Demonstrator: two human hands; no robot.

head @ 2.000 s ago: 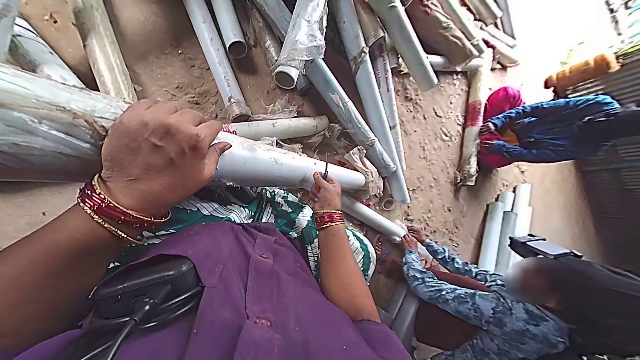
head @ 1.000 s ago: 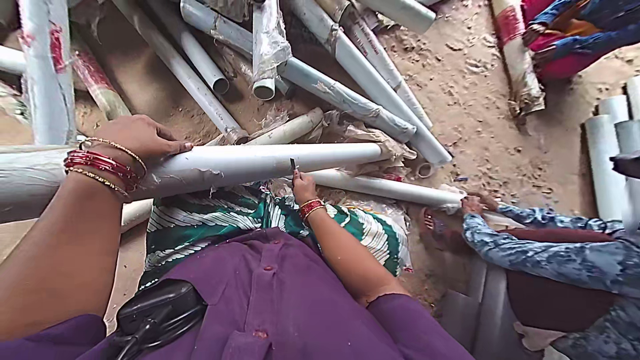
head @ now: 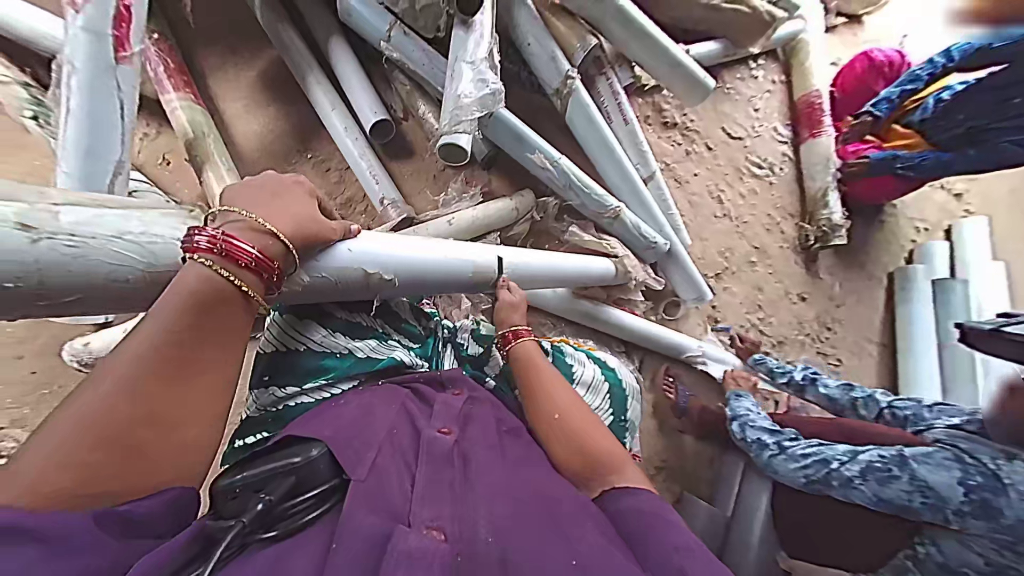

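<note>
A long white plastic pipe (head: pixel 432 264) lies across my lap, over a green and white patterned cloth (head: pixel 320 352). Dirty film still wraps its wide left part. My left hand (head: pixel 280 208), with red and gold bangles at the wrist, rests over the top of the pipe, fingers curled on its far side. My right hand (head: pixel 510 306) is at the pipe's near edge, closed around a small dark blade (head: pixel 500 267) that stands up against the white surface. The blade's handle is hidden in the fingers.
Many film-wrapped pipes (head: pixel 592 144) lie crisscrossed on the dirt ground ahead. At the right, a co-worker's hands (head: pixel 740 376) hold another pipe (head: pixel 624 320). Another person in blue (head: pixel 920 120) is farther back. Upright pipes (head: pixel 918 336) stand at the right edge.
My left hand has moved along the pipe, away from the left end. My right hand with the blade is still at the pipe's near side. The view has shifted.
</note>
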